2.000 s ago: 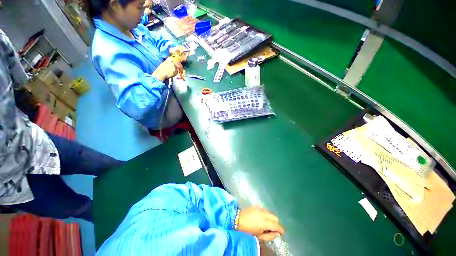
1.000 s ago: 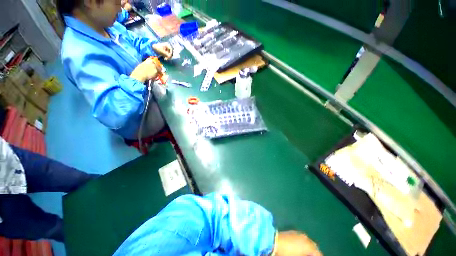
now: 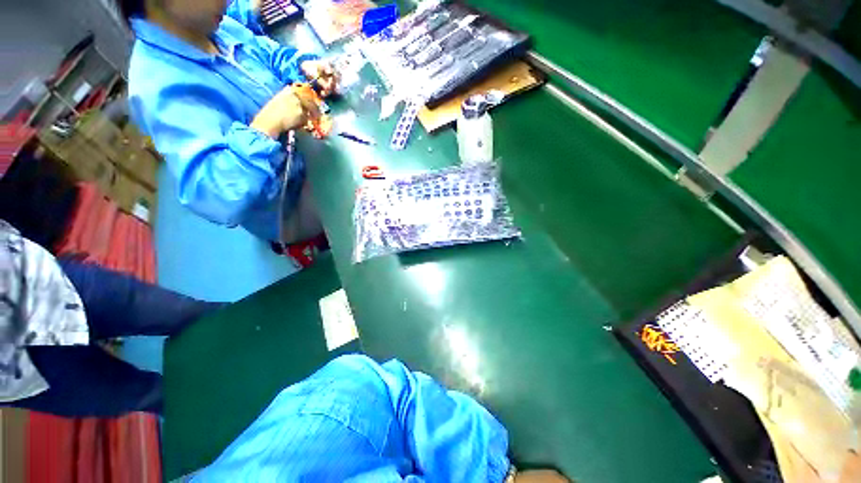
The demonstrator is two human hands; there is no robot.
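Observation:
My left hand (image 3: 540, 476) is almost wholly cut off by the bottom edge; only a strip of wrist shows past the blue sleeve, and its fingers are hidden. My right hand is out of the picture. A clear parts bag (image 3: 430, 209) with rows of small dark pieces lies flat on the green bench mat (image 3: 510, 330), ahead of my sleeve. A whitish dispenser bottle (image 3: 475, 137) stands just beyond the bag. An orange-red ring-shaped item (image 3: 374, 173) lies by the bag's far left corner.
A neighbour in a blue smock (image 3: 203, 123) holds an orange-handled tool (image 3: 312, 108) at left. A black tray with papers (image 3: 755, 349) lies at right. A tray of device units (image 3: 444, 52) is at the back. A side stand (image 3: 255, 349) adjoins the bench. Another person's legs (image 3: 113, 302) show far left.
My left hand has slid down out of the picture, leaving a strip of wrist. The camera view has shifted. The standing person at left now appears lower, with the upper body bent or hidden.

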